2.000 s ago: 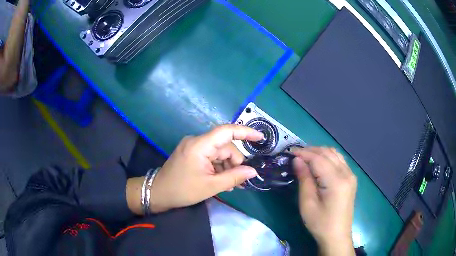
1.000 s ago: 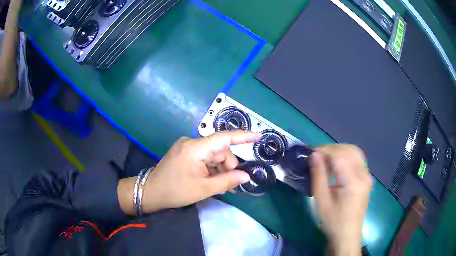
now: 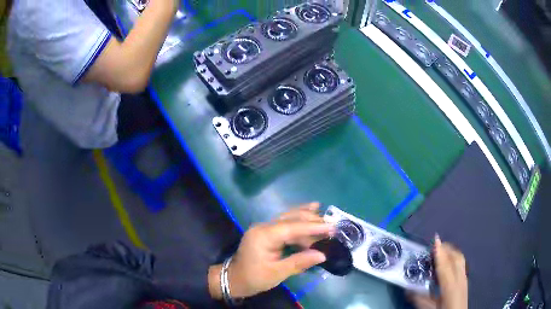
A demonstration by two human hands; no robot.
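Observation:
The silver three-seat plate (image 3: 357,261) lies tilted in front of me, with dark ringed inserts in all three seats. My left hand (image 3: 277,248) is at its left end and holds a loose black disc (image 3: 336,258) between index finger and thumb, overlapping the plate's near edge. My right hand (image 3: 448,274) is slightly blurred and grips the plate's right end, fingers at the far edge and thumb side partly hidden. Two stacks of filled plates stand beyond, a nearer one (image 3: 296,131) and a farther one (image 3: 266,51), each showing three dark inserts on top.
A person's forearm (image 3: 130,63) rests by the bench edge at upper left. Blue tape (image 3: 386,151) marks the green bench. A dark mat (image 3: 450,196) lies at right, with a green-labelled strip (image 3: 530,192) beyond. A line of filled plates (image 3: 465,90) runs along the far right.
My view has swung left, bringing both stacks fully in. My right hand has let go of its disc and taken the plate's right end; the third seat now shows an insert. My left hand still holds a disc.

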